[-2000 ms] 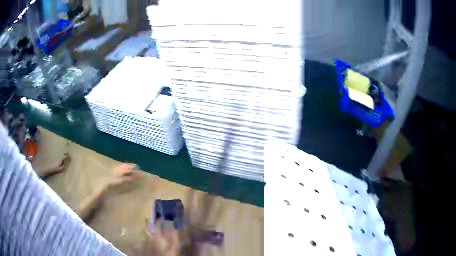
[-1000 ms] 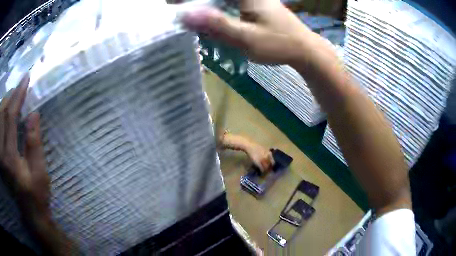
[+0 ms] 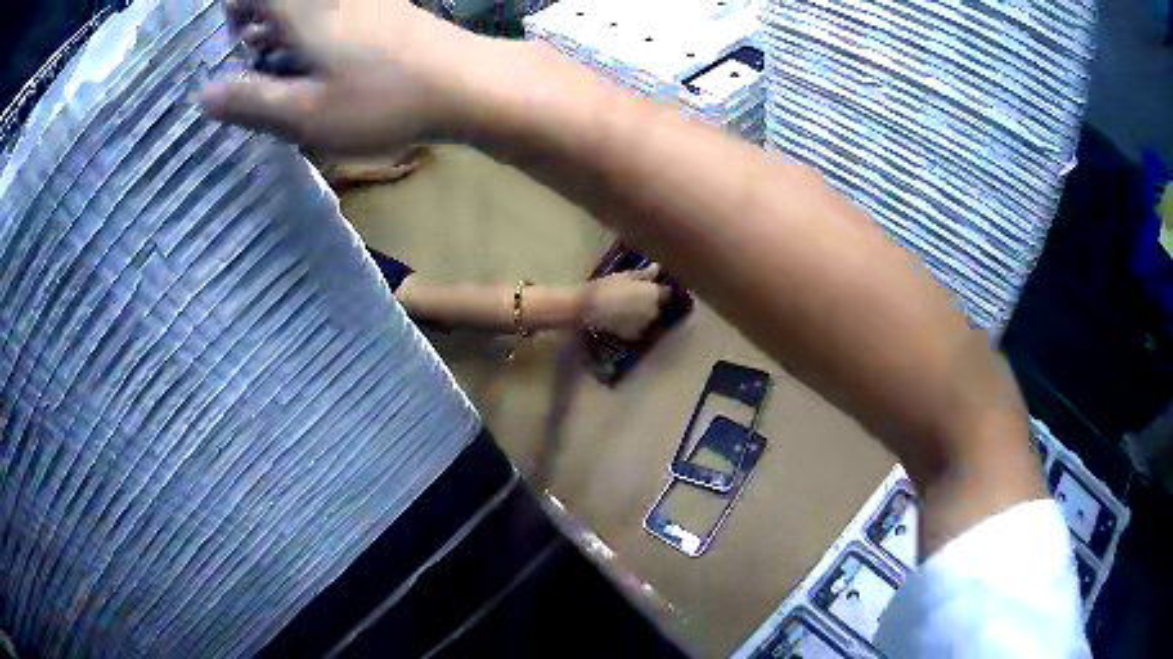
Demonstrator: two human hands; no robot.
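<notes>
My right arm crosses from the lower right to the upper left. My right hand (image 3: 328, 84) is at the top edge of the tall white tray stack (image 3: 219, 373) on the left. Its fingers are bent and partly cut off by the upper edge, and I cannot tell whether it grips anything. My left hand is not in view. Two phone middle frames (image 3: 720, 386) lie partly overlapping on the tan bench surface (image 3: 489, 213). At the lower right, a white blister tray (image 3: 823, 554) holds several frames in its pockets, partly hidden by my white sleeve.
A coworker's hand with a bracelet (image 3: 628, 306) rests on dark middle frames at the bench's centre. Another hand (image 3: 380, 170) is behind the left stack. Tall white trays (image 3: 939, 129) stand at the back right, beside a lower stack (image 3: 618, 32) with a frame on top.
My right hand has moved left along the stack top. My left hand has gone out of view. The left stack looks lower and more fully seen from the side. The view has shifted.
</notes>
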